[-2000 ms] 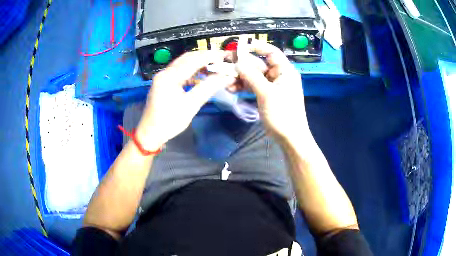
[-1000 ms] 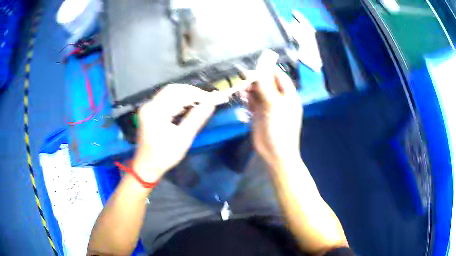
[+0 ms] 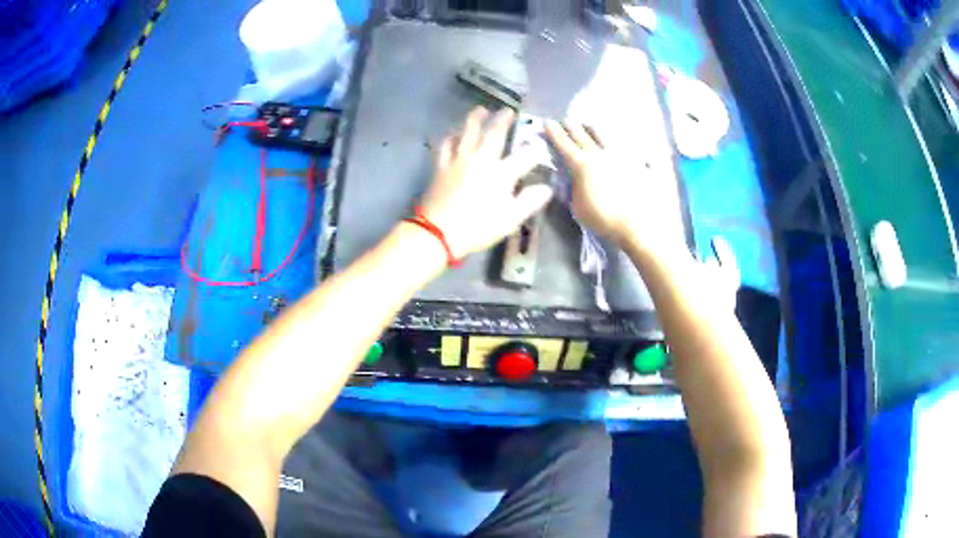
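Observation:
My left hand [image 3: 478, 194] and my right hand [image 3: 597, 184] meet over the metal fixture on the machine's grey base plate [image 3: 405, 158]. Their fingertips are around a small white part [image 3: 533, 135] of the white cable assembly, at the fixture's upper end; the fingers partly hide it. Its thin white cord [image 3: 592, 257] hangs down onto the plate beside my right hand. The fixture's slotted bar [image 3: 518, 257] extends toward me below my left hand. The horn [image 3: 563, 58] is above and behind my fingertips, blurred by glare.
The front panel has a red button [image 3: 515, 363] and green buttons [image 3: 649, 358]. A dark clamp bar [image 3: 490, 84] lies behind the fixture. The multimeter [image 3: 300, 126], red lead and white roll [image 3: 292, 44] are left. A smaller white roll [image 3: 696, 116] is right; a crate's white contents [image 3: 126, 405] are lower left.
Both hands have moved forward from above the front panel to the fixture, with the white cable assembly. The view has shifted, showing more of the base plate, the multimeter and the rolls.

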